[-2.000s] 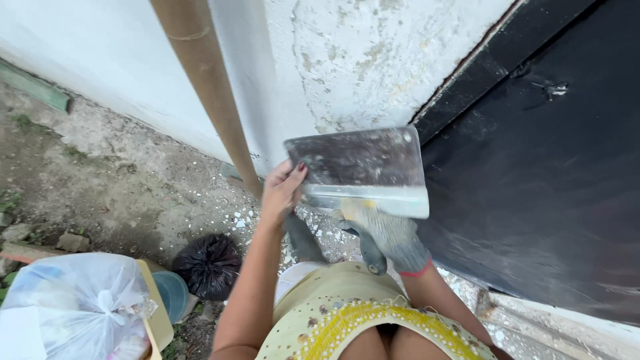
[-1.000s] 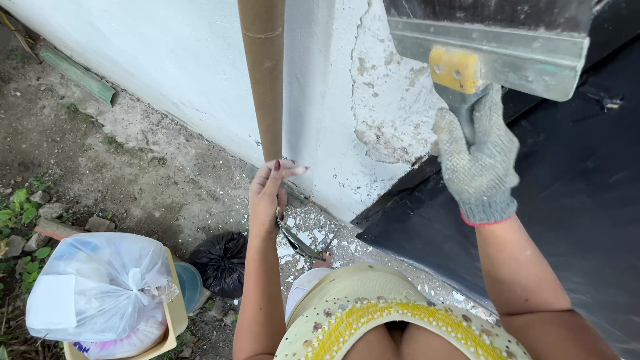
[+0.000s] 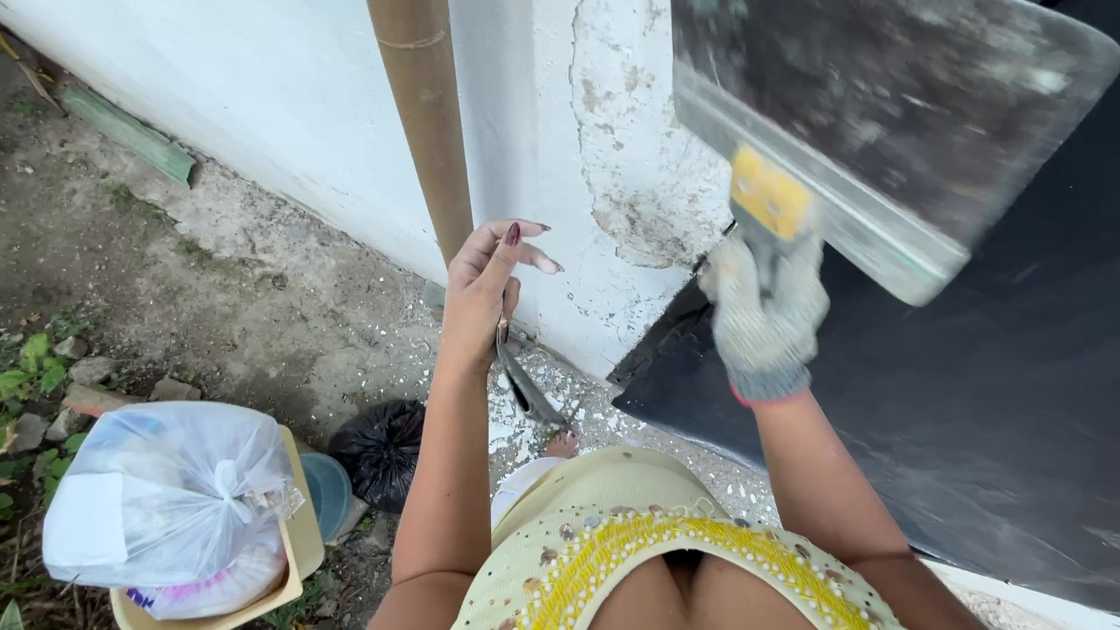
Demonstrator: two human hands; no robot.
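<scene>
My right hand (image 3: 770,315), in a pale knitted work glove, grips the grey and yellow handle (image 3: 770,197) of a wide putty knife. The tool's broad, stained metal blade (image 3: 875,96) is raised at the upper right and slightly blurred. Bare and dusted with white, my left hand (image 3: 486,276) is held in front of the brown pole, its upper fingers spread. A grey, narrow tool (image 3: 525,381), its kind unclear, hangs below that hand and seems held by the lower fingers. Behind both hands, the white wall (image 3: 647,175) has a rough patch of peeled paint.
A brown pole (image 3: 424,105) stands along the wall. Black sheeting (image 3: 919,420) covers the right side. At lower left are a cream bin (image 3: 302,516) holding a tied plastic bag (image 3: 175,490), a teal container (image 3: 325,494) and a black bag (image 3: 382,451). White flakes (image 3: 604,429) litter the ground.
Two seconds ago both hands were close together at the broad blade. My right hand has since moved up and right with the putty knife, apart from my left hand.
</scene>
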